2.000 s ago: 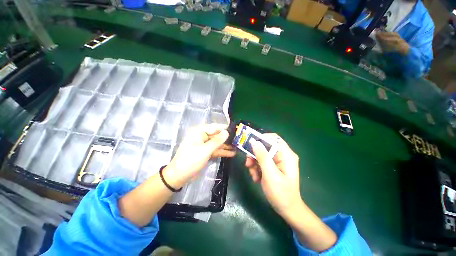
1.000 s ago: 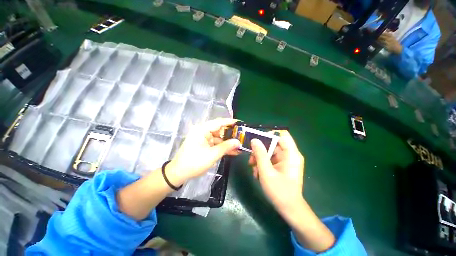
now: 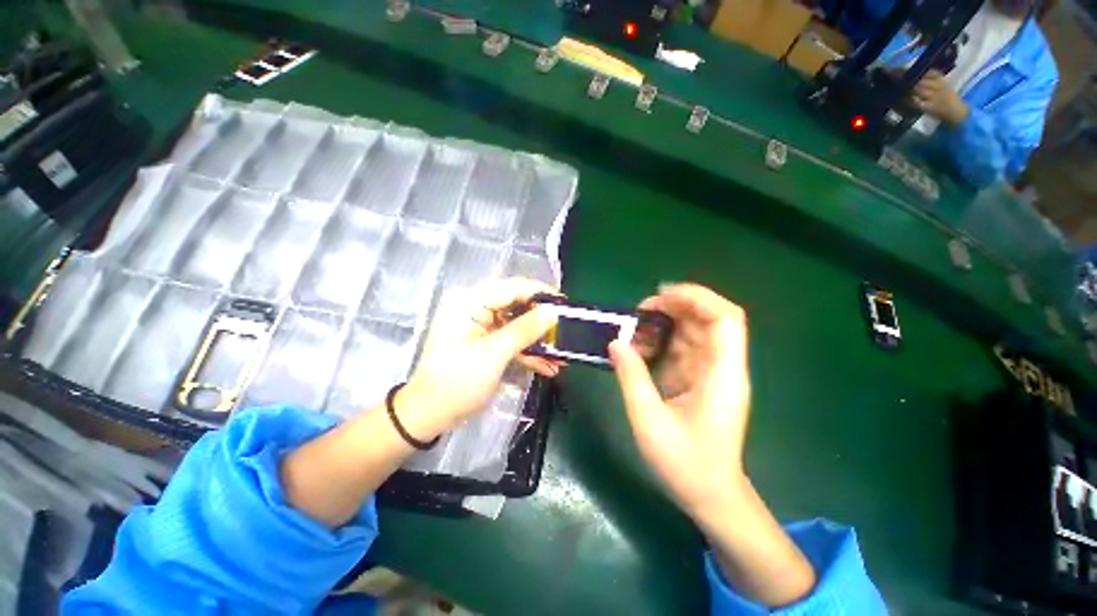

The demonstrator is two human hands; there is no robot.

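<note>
A partly assembled phone [image 3: 592,333] with a black body and a white-bordered dark screen lies level between my hands, above the green surface just right of the tray. My left hand [image 3: 472,351] grips its left end, with thumb on top near a small orange-yellow strip. My right hand [image 3: 692,391] holds its right end, thumb tip at the screen's lower right corner and fingers behind the far edge. The fingers hide parts of both ends. The parts tray [image 3: 538,445] with a wrinkled whitish liner [image 3: 361,241] is at left. One phone housing [image 3: 225,361] lies on it.
Another partly assembled phone [image 3: 882,317] lies on the green surface [image 3: 734,253] at right. Housings [image 3: 1035,383] lie near a black box [image 3: 1023,493] at the right edge. Small pieces line the far rail [image 3: 830,165]. A person in blue [image 3: 1008,102] works opposite beside black red-lit devices.
The display, earlier tilted in my right hand, now sits flat in the black body. My right fingers have spread around the right end. The loose phone at right has shifted slightly right and down in view.
</note>
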